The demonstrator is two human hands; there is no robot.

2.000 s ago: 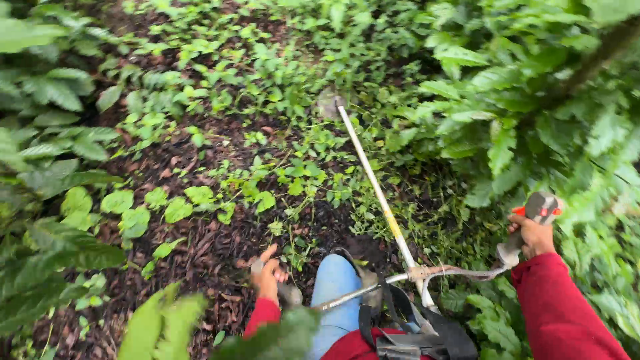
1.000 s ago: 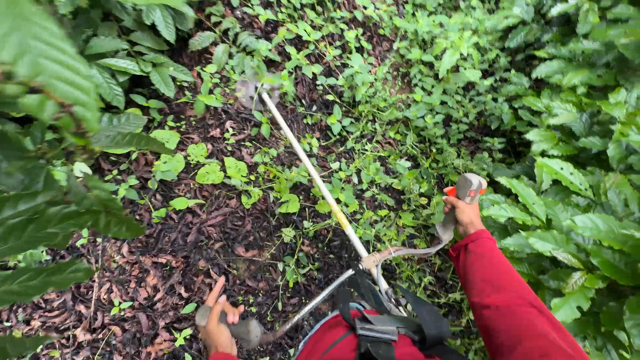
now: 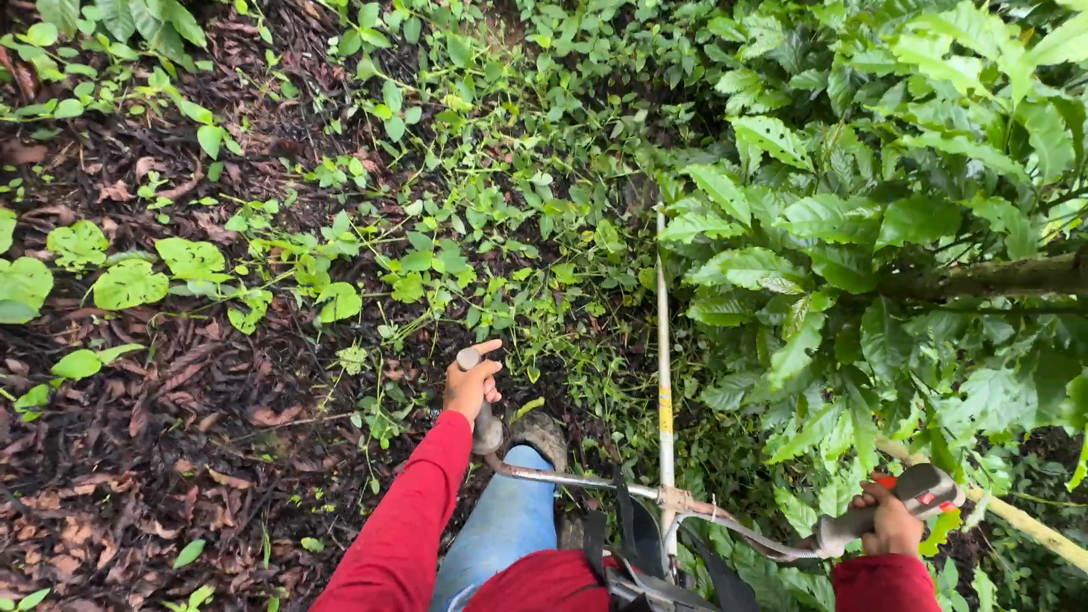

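A brush cutter's long metal shaft (image 3: 664, 340) runs forward from my body, its far end hidden at the leaves on the right. Its handlebar (image 3: 578, 478) crosses in front of my waist. My left hand (image 3: 470, 387) is around the grey left grip, index finger stretched out. On the right, my right hand (image 3: 892, 520) is closed around the control grip (image 3: 926, 491), which has red parts. A black harness (image 3: 654, 586) hangs at my waist beside the shaft.
Low green weeds (image 3: 476, 221) grow ahead. Brown leaf litter (image 3: 170, 408) covers the ground at left. A leafy shrub (image 3: 833, 221) with a branch (image 3: 986, 279) crowds the right side, close to the shaft. My boot (image 3: 541, 435) stands near the left grip.
The shaft pointed forward-left one second ago and now points straight ahead, its far end beside the right-hand shrub. Both hands have moved with the handlebar. The view has shifted.
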